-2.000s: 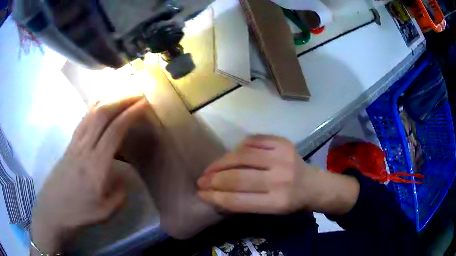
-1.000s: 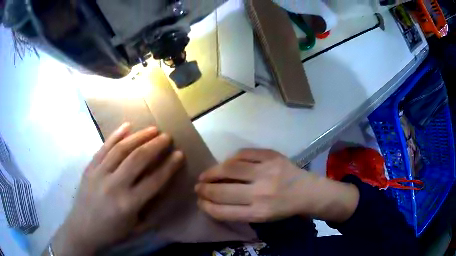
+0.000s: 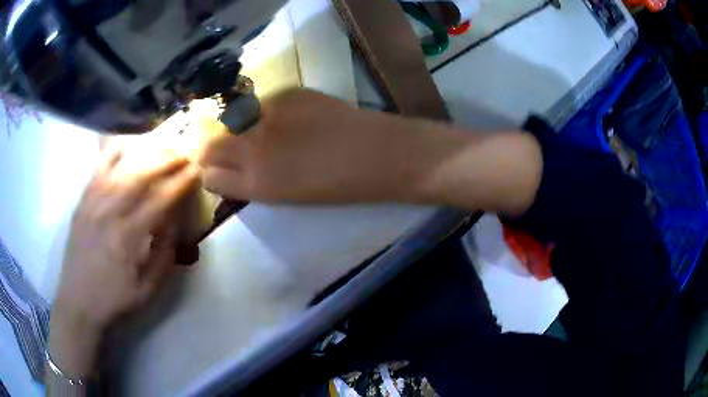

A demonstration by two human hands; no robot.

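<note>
The dark sewing machine head [image 3: 85, 66] is at the upper left, with its round-ended attachment [image 3: 241, 113] beside the bright needle area. My right hand [image 3: 272, 151] is just below and right of this attachment, blurred, its fingertips by the lit area. My left hand [image 3: 128, 233] lies left of it, palm down, fingers bent towards the right fingertips. Glare and the hands hide the cloth under the needle; whether either hand pinches it cannot be told. A white-faced strip pile [image 3: 326, 58] and a brown strip pile [image 3: 396, 66] lie right of the needle.
Green-handled scissors [image 3: 427, 31] lie behind the strips. A striped bundle [image 3: 23, 314] is at the left edge. The table's front edge [image 3: 310, 322] runs diagonally. A red bag [image 3: 532, 252] and blue basket [image 3: 671, 159] are at the right, partly behind my sleeve.
My right hand has moved up and left from the front of the table to the needle area. The brown panel seen under both hands no longer shows towards the lap. The view has shifted.
</note>
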